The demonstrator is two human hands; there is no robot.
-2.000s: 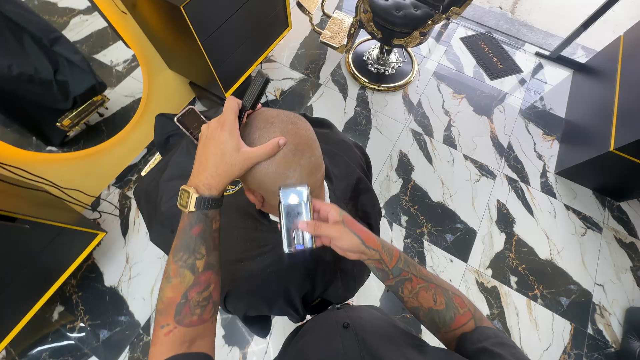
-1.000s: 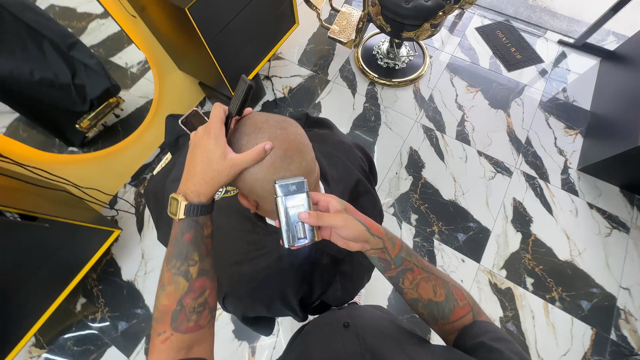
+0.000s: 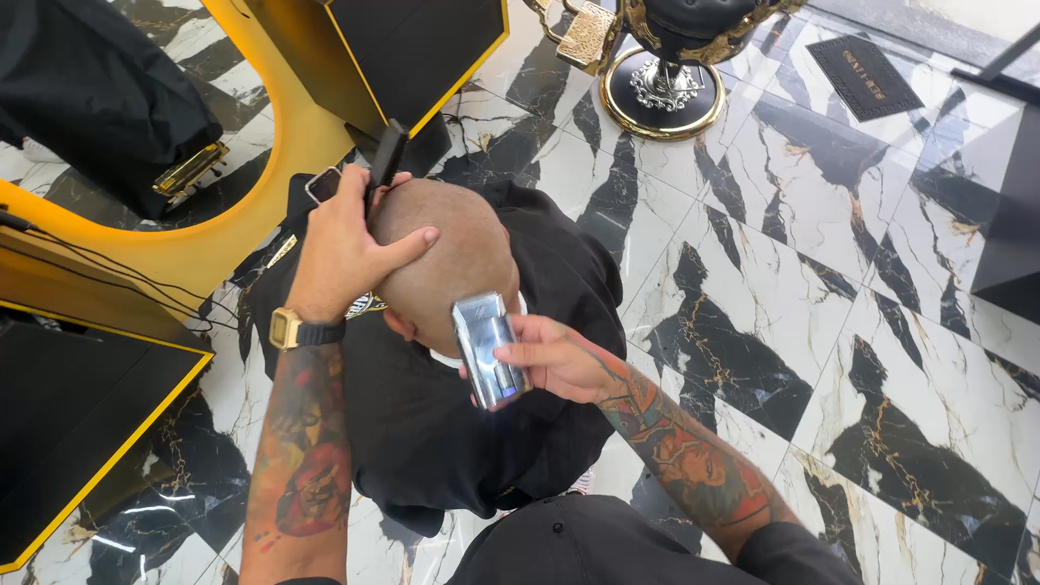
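A seated person's closely shaved head (image 3: 447, 236) is before me, seen from behind and above, over a black cape (image 3: 479, 431). My right hand (image 3: 556, 357) holds a shiny silver electric foil shaver (image 3: 485, 349), its top end at the lower back of the head. My left hand (image 3: 345, 244) lies on the left side of the head, thumb on the scalp. A black brush or comb (image 3: 387, 158) sticks up between its fingers; which of the two, I cannot tell. Just past that hand, a phone (image 3: 323, 186) is partly visible.
A yellow-framed mirror (image 3: 268, 203) stands at upper left, above a black cabinet (image 3: 89, 431) with yellow edging and thin cables (image 3: 122, 272). Another black cabinet (image 3: 414, 57) is at the top. Beyond are a barber chair's round base (image 3: 662, 93), a dark mat (image 3: 865, 77) and a dark unit (image 3: 1011, 236) at right.
The shaver has moved slightly on the back of the head. My left hand stays on the head, and the black tool in it stands more upright than two seconds ago.
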